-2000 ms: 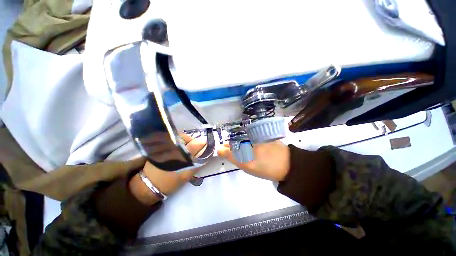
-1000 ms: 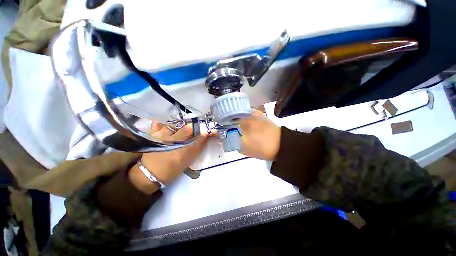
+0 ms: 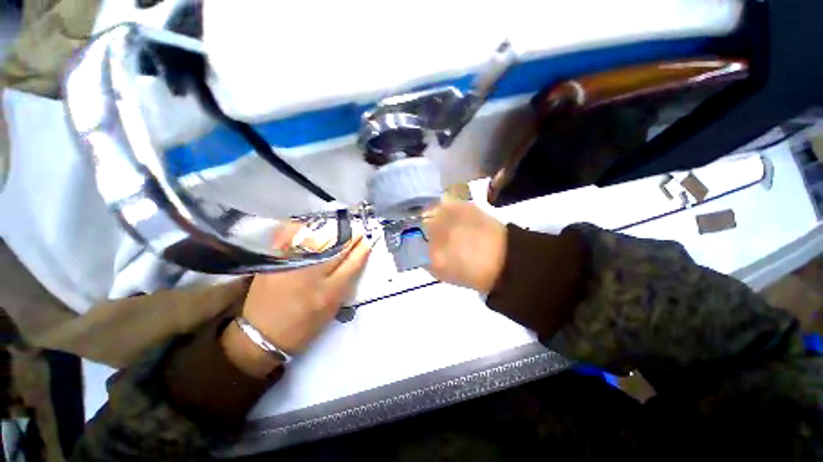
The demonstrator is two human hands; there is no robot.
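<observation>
The white sewing machine point(image 3: 424, 45) with a blue stripe fills the upper view. Its grey knob point(image 3: 405, 185) and the grey-blue guard point(image 3: 411, 247) are at the needle area. My left hand point(image 3: 302, 293), with a bracelet at the wrist, lies left of the presser foot, its fingertips partly behind the curved metal guard point(image 3: 153, 207). My right hand point(image 3: 465, 244) is just right of the grey-blue guard, fingers bent and partly hidden. Khaki cloth point(image 3: 153, 311) and pale cloth point(image 3: 54, 198) lie to the left. Whether either hand grips cloth cannot be made out.
Small brown scraps point(image 3: 716, 221) lie on the white table point(image 3: 424, 316) at the right. A dark glossy panel with a brown-orange edge point(image 3: 650, 77) is on the machine. A ruler strip point(image 3: 406, 397) runs along the table's front edge. A khaki pile point(image 3: 54, 45) is at the upper left.
The machine head appears farther left and higher than two seconds ago as the view shifted. My right hand's fingers are more bent beside the guard. My left hand appears slightly lower than one second ago.
</observation>
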